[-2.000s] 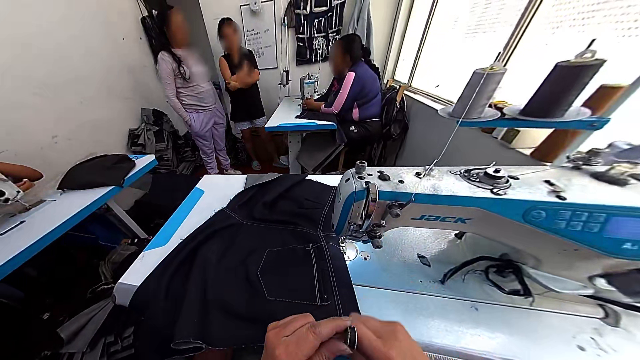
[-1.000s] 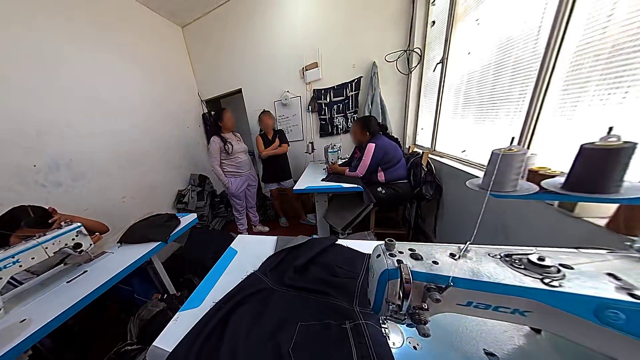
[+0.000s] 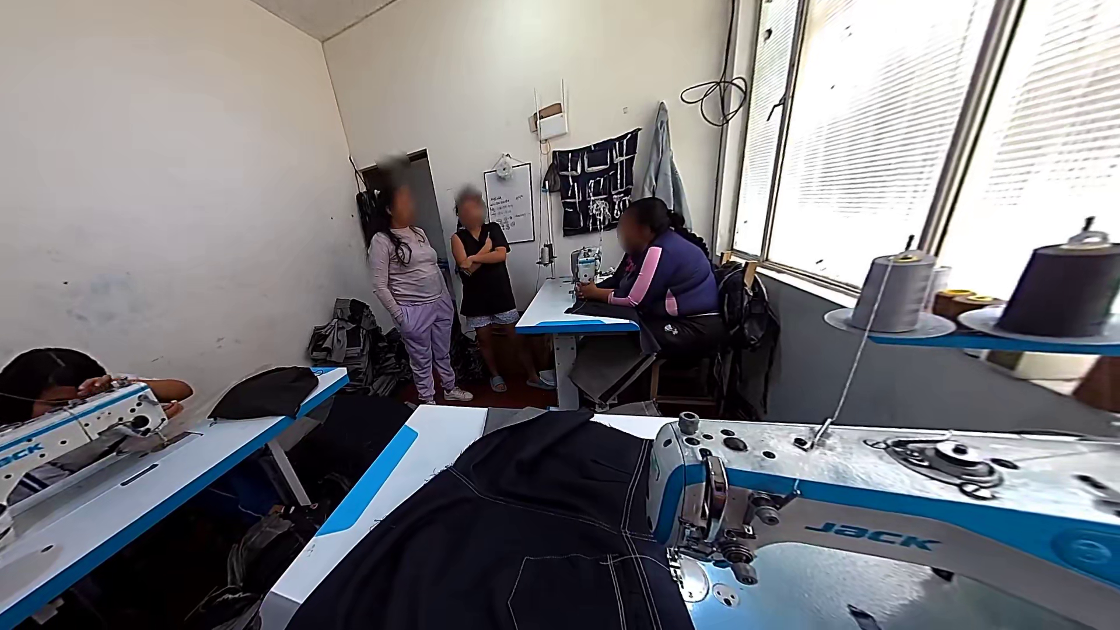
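Note:
Neither of my hands shows in the head view now. A dark garment with pale topstitching and a stitched pocket (image 3: 560, 586) lies over the white and blue sewing table (image 3: 372, 481). Its right edge reaches the needle area of a Jack sewing machine (image 3: 862, 525), beside the metal needle plate (image 3: 693, 581). A pale thread runs from the grey thread cone (image 3: 891, 293) down to a guide on top of the machine. The garment's lower part is cut off by the frame's bottom edge.
A dark thread cone (image 3: 1060, 289) stands on the blue rack at right. At left, a person bends behind another Jack machine (image 3: 83, 429), near dark cloth (image 3: 265, 393) on a table. Two people stand at the back; another sits at a sewing machine (image 3: 586, 265). Bundled fabric (image 3: 350, 337) lies by the wall.
The view has tilted up. Two seconds ago both my hands were at the garment's lower edge with a small dark round thing between them; they are now out of view.

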